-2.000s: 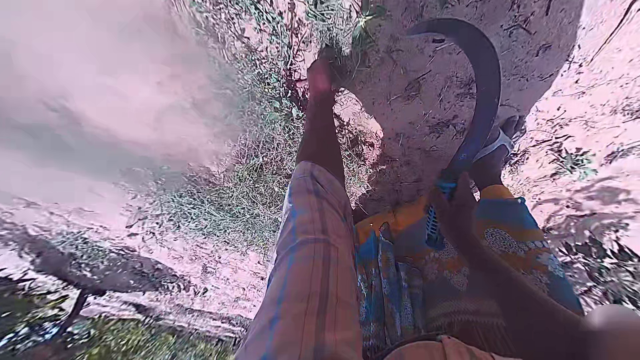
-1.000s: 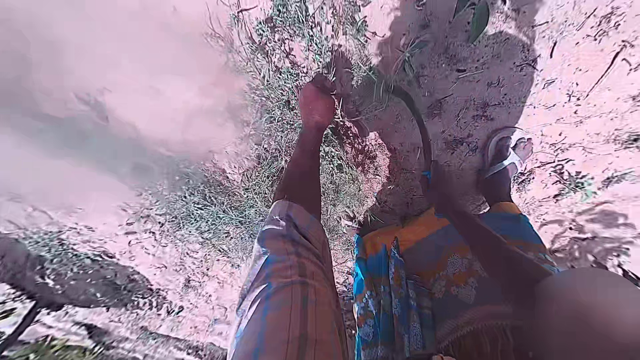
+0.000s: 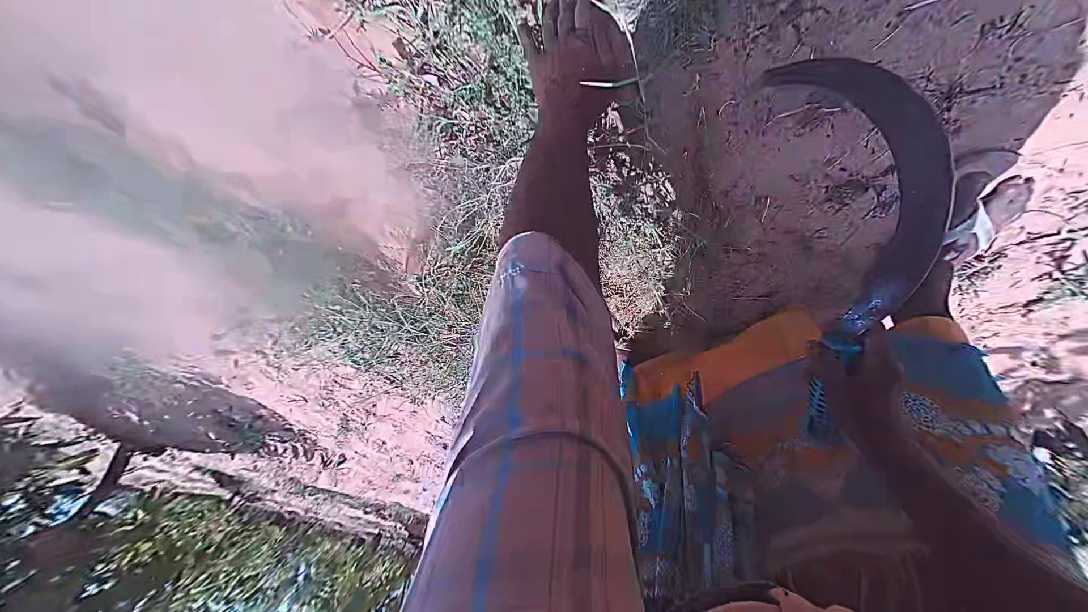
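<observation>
A sickle (image 3: 922,161) with a broad, dark, curved blade is gripped by its blue handle in my right hand (image 3: 863,374), over the patterned cloth on my lap. Its tip points left, above the bare soil. Farther forward, at the top edge, my left hand (image 3: 578,51) reaches over green grass (image 3: 459,93) with its back up and fingers extended and slightly apart; the fingertips are partly cut off by the frame. A thin grass stem crosses near its wrist. The left arm wears a checked sleeve (image 3: 544,408).
A sandalled foot (image 3: 977,212) is just right of the blade. Blue and orange cloth (image 3: 748,357) covers my legs. Pale, blurred ground lies to the left, low grass (image 3: 212,552) at bottom left, and shaded soil (image 3: 765,195) with dry stems in front.
The left hand, closed at the grass stems a second ago, has moved forward and its fingers have extended. The sickle, held close to the plants then, has moved back to the right, away from them.
</observation>
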